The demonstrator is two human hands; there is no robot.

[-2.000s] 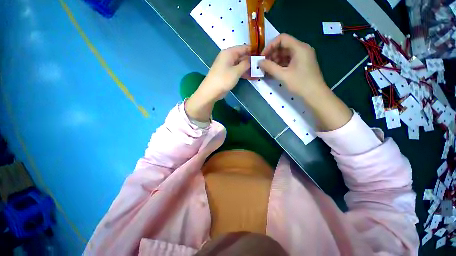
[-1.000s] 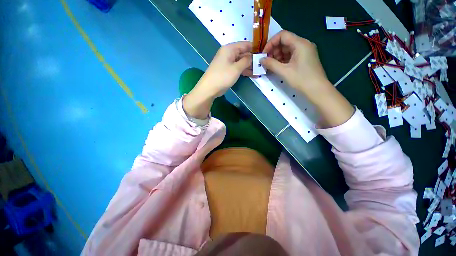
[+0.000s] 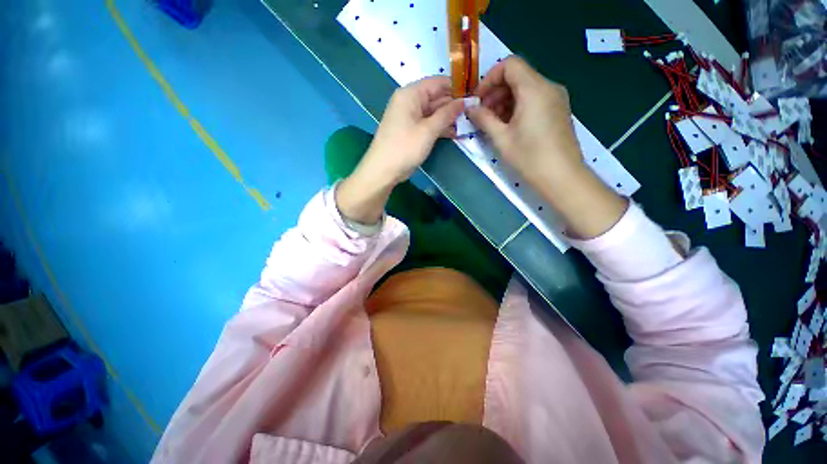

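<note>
My left hand (image 3: 420, 122) and my right hand (image 3: 523, 113) meet over the dotted sheet. Between their fingertips is a white pad (image 3: 467, 120), partly covered by both thumbs. An amber strip (image 3: 463, 54) with dark and red leads runs up from the pad, with a tiny white connector (image 3: 466, 23) on it. The strip's far end leaves the top of the frame. The white dotted sheet (image 3: 399, 36) lies flat on the bench under both hands.
One wired white piece (image 3: 604, 41) lies apart on the dark green bench (image 3: 544, 27). A tangled pile of wired white pieces (image 3: 753, 195) lies at right. A clear plastic bag (image 3: 789, 54) is at upper right. A blue stool (image 3: 62, 388) stands on the floor at lower left.
The thumbs now cover more of the pad, and less of its face shows. The amber strip has shifted slightly. More of the dotted sheet shows right of my right wrist.
</note>
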